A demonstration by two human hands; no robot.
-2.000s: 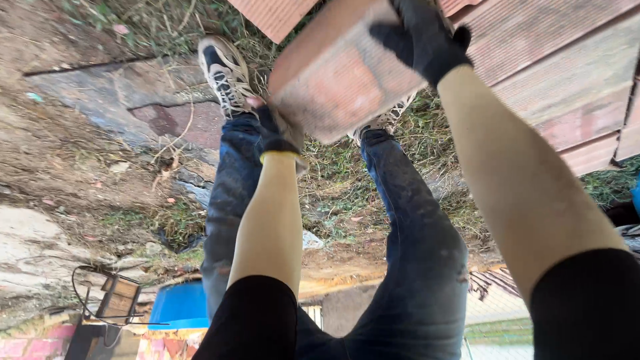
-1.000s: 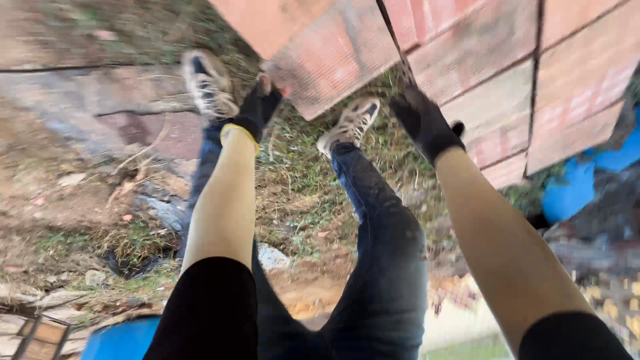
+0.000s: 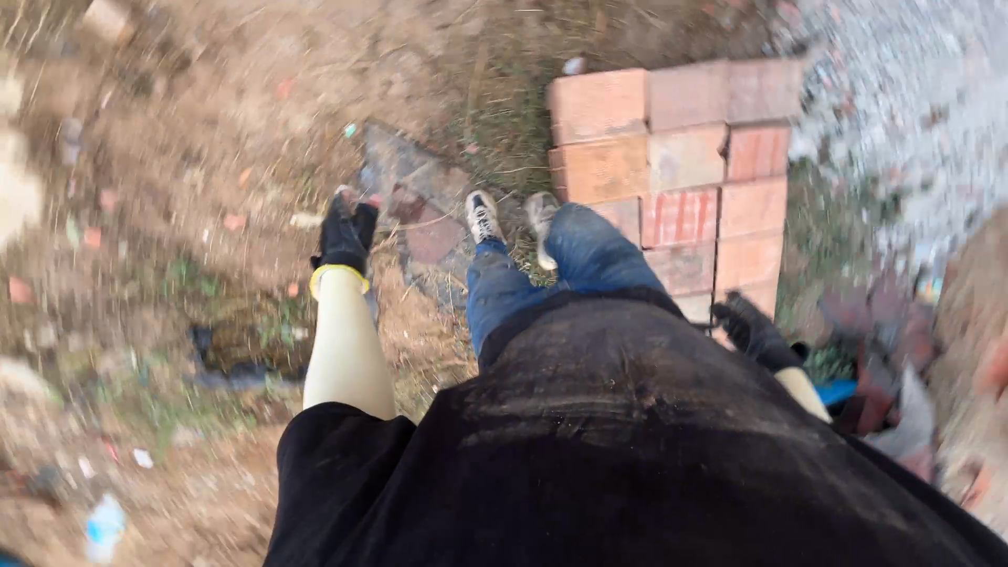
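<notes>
My left hand (image 3: 346,228), in a black glove with a yellow band at the wrist, hangs over the dirt left of my shoes and holds nothing that I can see. My right hand (image 3: 744,327), also in a black glove, is at the near right end of a stack of reddish hollow clay blocks (image 3: 681,216). Its fingers look slightly curled with nothing visible in them; blur hides whether they touch the blocks. The blocks lie side by side in rows, right of my feet.
A dark flat slab (image 3: 425,224) lies left of my shoes. Grey gravel (image 3: 898,110) spreads at the upper right. Dark broken pieces (image 3: 886,354) lie beyond my right hand. A plastic bottle (image 3: 105,528) is on the dirt at the lower left.
Two seconds ago both hands held a clay block; one second ago they were apart from it, above the stack's edge. Now they are spread wide at my sides. The view has swung strongly.
</notes>
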